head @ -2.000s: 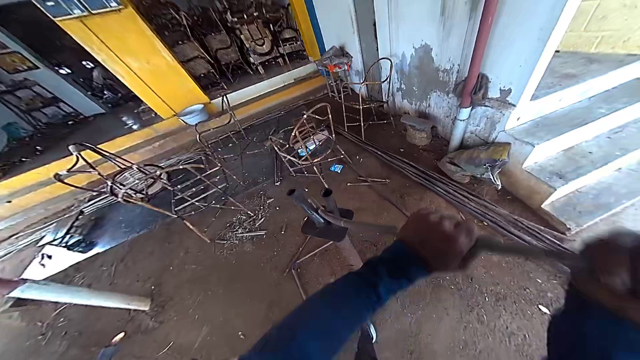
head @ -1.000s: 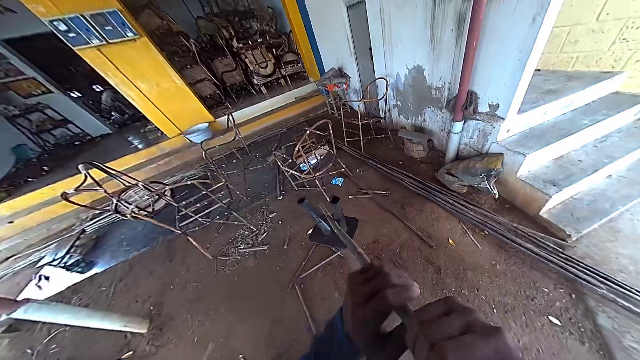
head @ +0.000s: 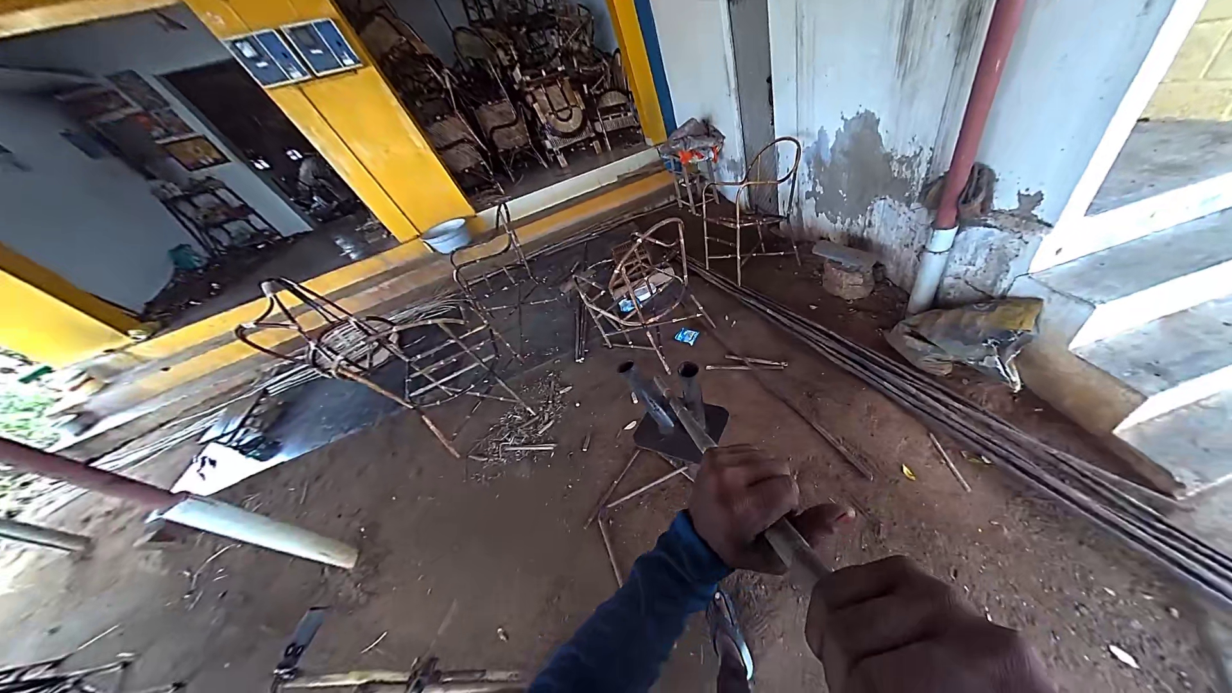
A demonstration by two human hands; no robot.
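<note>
A long cane pole [head: 797,555] runs from the lower right toward two upright metal tubes [head: 690,385] on a dark flat plate [head: 681,438]. My left hand [head: 743,505], in a blue sleeve, is wrapped around the pole just short of the tubes. Nearer the camera, my right hand [head: 910,626] is closed on the same pole. The pole's far end lies between the tubes; whether it touches them is unclear. A foot in a sandal [head: 731,640] shows below my left hand.
Cane chair frames [head: 361,346] stand or lie across the dirt floor. Cane offcuts [head: 525,423] lie in a heap. Long poles [head: 866,371] stretch along the wall on the right, near a sack [head: 967,337] and concrete steps [head: 1165,337]. A pipe post [head: 260,529] is at left.
Two seconds ago my hands were wide apart, with the pole reaching far right. Now they are close together and the pole slants toward the camera.
</note>
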